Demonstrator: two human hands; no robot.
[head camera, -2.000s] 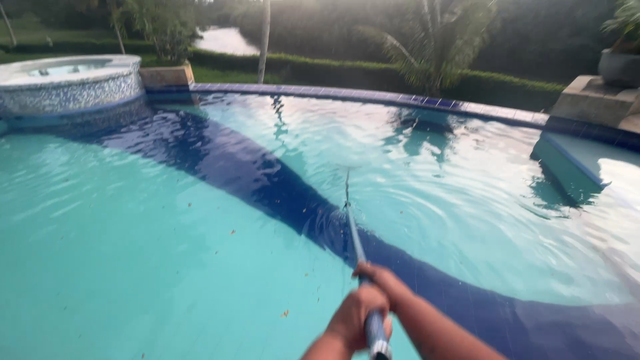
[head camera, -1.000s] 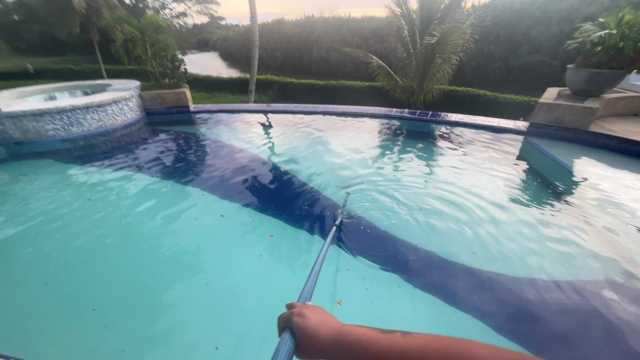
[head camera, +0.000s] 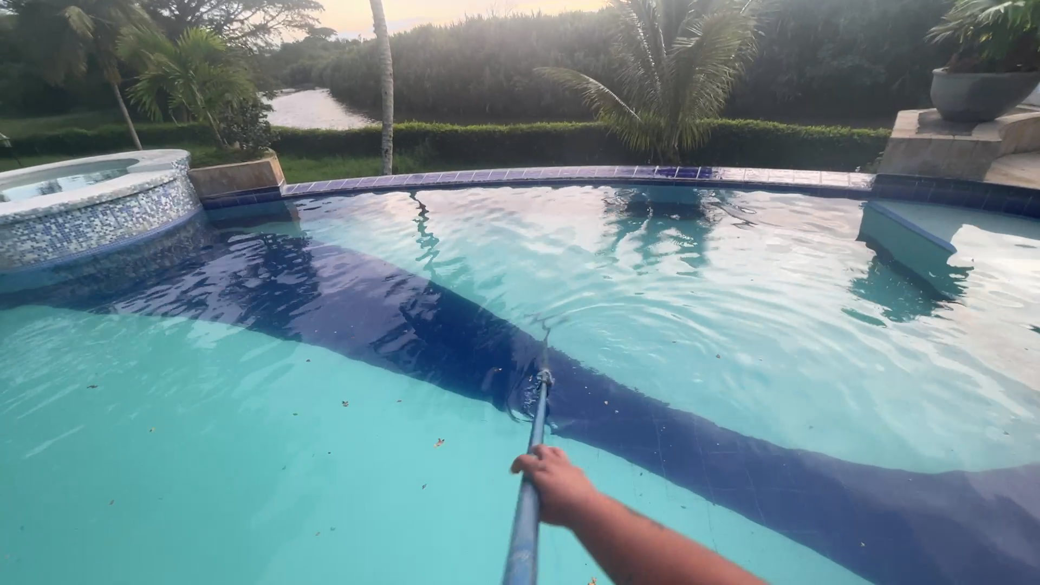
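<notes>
A long blue pole (head camera: 526, 520) runs from the bottom edge forward into the swimming pool's water. My right hand (head camera: 556, 483) is closed around it, with the forearm coming in from the lower right. The pole meets the water near the middle of the view, where small ripples ring it. Its far end lies under the surface, and what is fixed there cannot be made out. My left hand is out of view. Several small leaves, one of them a brown leaf (head camera: 439, 443), lie scattered over the turquoise part of the pool, left of the pole.
The tiled pool rim (head camera: 504, 176) curves across the back. A round mosaic-sided tub (head camera: 97, 211) stands at the left. At the right, a submerged ledge (head camera: 910, 227) juts out below a stone block bearing a potted plant (head camera: 979, 93). A hedge (head camera: 487, 145) runs behind the rim.
Two seconds ago both my hands were on the pole; now only my right hand shows on it. The pole's near end has shifted left since then.
</notes>
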